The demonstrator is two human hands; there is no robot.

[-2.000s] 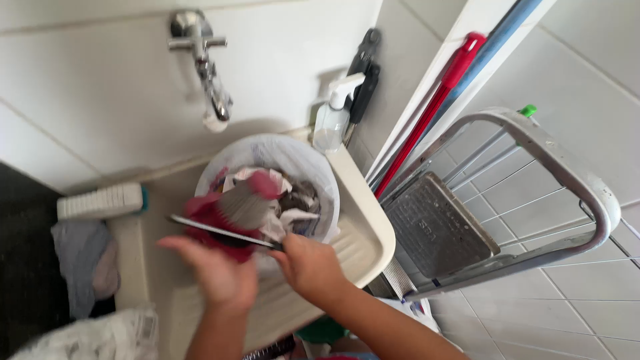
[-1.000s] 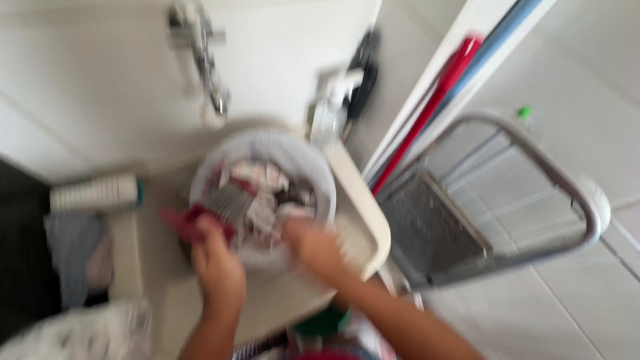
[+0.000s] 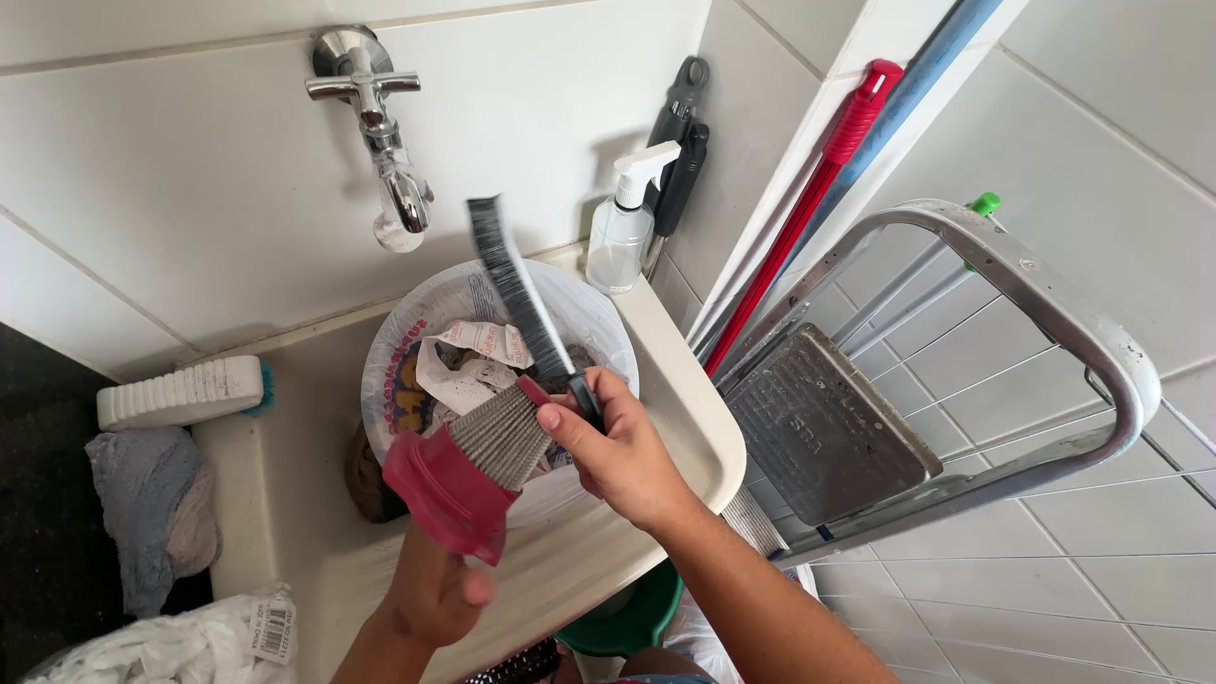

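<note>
My right hand (image 3: 622, 456) holds a narrow black-bristled brush (image 3: 522, 290) by its dark handle, bristles pointing up and away. Its fingertips are also near the edge of a grey-bristled part. My left hand (image 3: 437, 594) is closed beneath a dark red plastic brush head (image 3: 451, 489) with grey bristles fanned toward the right hand; its handle is hidden. Both brushes are over a bin lined with a white plastic bag (image 3: 608, 318), standing in the laundry sink. Inside the bin lie a crumpled printed paper strip (image 3: 475, 366) and other rubbish.
A chrome tap (image 3: 389, 161) juts from the wall behind the bin. A spray bottle (image 3: 619, 233) stands on the rim of the sink (image 3: 698, 418). At left are a white scrub brush (image 3: 180, 391) and grey cloths (image 3: 152, 503); at right, a metal step ladder (image 3: 826, 427) and red pole (image 3: 793, 218).
The black-bristled brush, lying across the red brush two seconds ago, now points up from my right hand. The red brush head has turned, its bristles now facing my right hand.
</note>
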